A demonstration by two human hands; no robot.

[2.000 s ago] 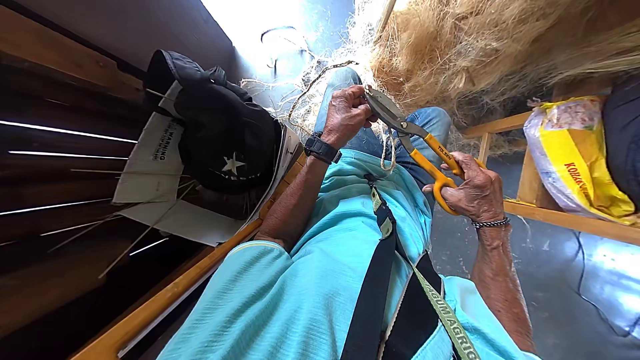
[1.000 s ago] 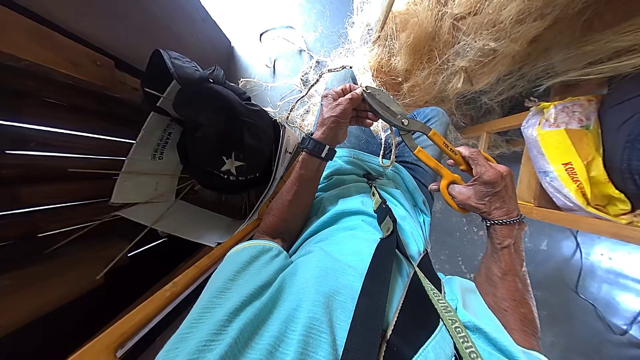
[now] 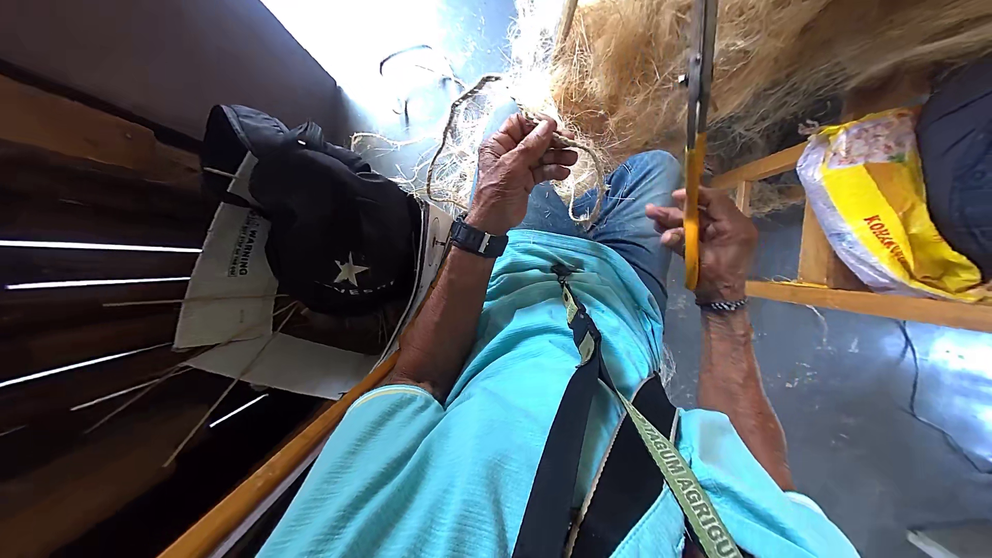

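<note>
My left hand (image 3: 515, 167), with a black watch on the wrist, pinches a twisted fibre rope (image 3: 593, 159) above my lap. One part of the rope loops out to the left of the hand, another hangs down to its right. My right hand (image 3: 717, 240) holds metal shears with yellow-orange handles (image 3: 692, 232), turned edge-on with the blades pointing up and away from me. The shears are apart from the rope. Whether their blades are parted cannot be told from this angle.
A large mass of pale loose fibre (image 3: 744, 70) lies ahead, above my knees. To the right stands a wooden frame (image 3: 868, 304) with a yellow and white sack (image 3: 876, 201). At left, a black cap (image 3: 341, 225) rests by a cut cardboard box (image 3: 232, 302). A cable (image 3: 914, 387) runs along the floor.
The shears were by my left fingers at the rope; my right hand has moved them away to the right and turned them upright. My left hand still holds the rope, slightly lower.
</note>
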